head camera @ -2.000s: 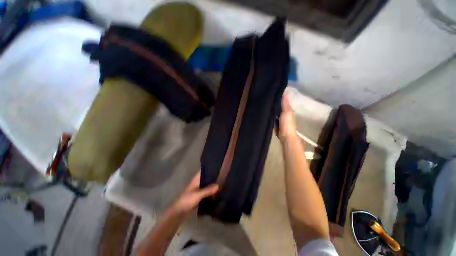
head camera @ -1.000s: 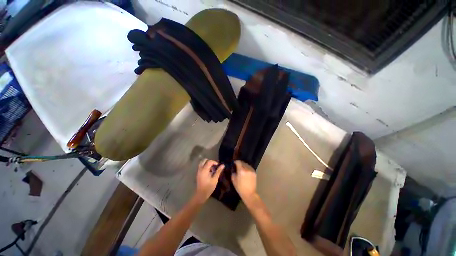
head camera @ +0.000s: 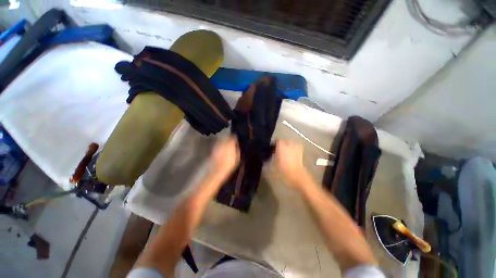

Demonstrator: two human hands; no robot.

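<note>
A dark sleeve [head camera: 251, 130] with a thin brown seam line lies lengthwise on the beige padded table, its straight end toward me. My left hand [head camera: 224, 155] is at the sleeve's left edge, and my right hand [head camera: 288, 156] is at its right edge, around mid-length. The cloth looks bunched between the hands. Both hands are blurred; the fingertips of both seem to pinch the cloth. A stack of dark sleeves [head camera: 179, 81] with a brown stripe is draped over the olive pressing form [head camera: 133, 141]. Another dark sleeve bundle [head camera: 353, 163] lies at the right.
A steam iron [head camera: 394, 236] with an orange-yellow handle stands at the table's right front. A thin white strip [head camera: 307, 139] lies between the sleeves. A blue bar [head camera: 261, 81] runs along the far edge. A white-covered surface [head camera: 60, 103] is at left, with a brown-handled tool [head camera: 85, 163] beside the form.
The hands have moved from close together near the sleeve's near end to farther up, now apart on either side. The view has shifted, showing more of the iron.
</note>
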